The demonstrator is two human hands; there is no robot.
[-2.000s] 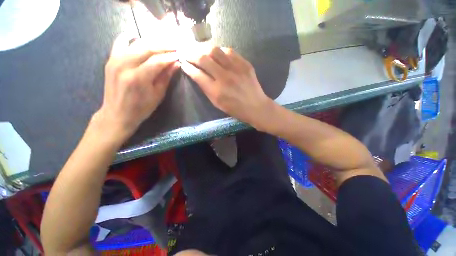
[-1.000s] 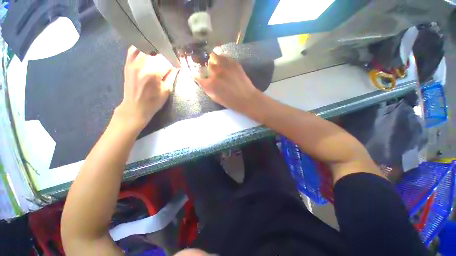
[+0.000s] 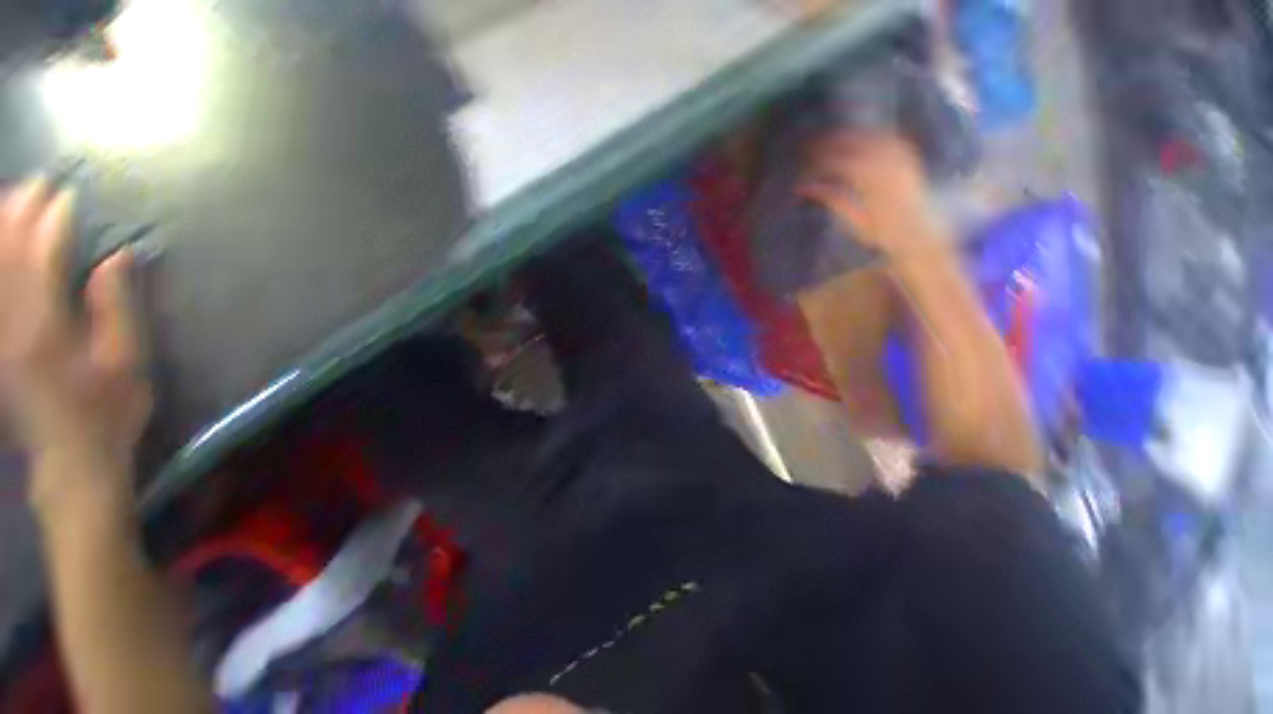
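Note:
The view is strongly blurred. The dark grey garment panel (image 3: 321, 181) lies on the sewing table, under a bright lamp glare at the upper left. My left hand (image 3: 63, 314) is over the panel at the left edge of the picture, partly cut off, fingers apart and nothing seen in it. My right hand (image 3: 866, 188) is off the table at the right, at the loose dark grey fabric (image 3: 803, 209) beyond the table edge. Blur hides whether its fingers grip the fabric.
The table's greenish edge (image 3: 559, 202) runs diagonally above my lap. Blue and red baskets (image 3: 698, 293) stand below it, with another blue basket (image 3: 1068, 279) at the right. A red basket (image 3: 265, 544) with a white strip (image 3: 314, 600) is at the lower left.
The view has swung to the right. My right hand has left the lit sewing area and moved to the hanging fabric. My left hand has come away from the lamp glare, its fingers now spread.

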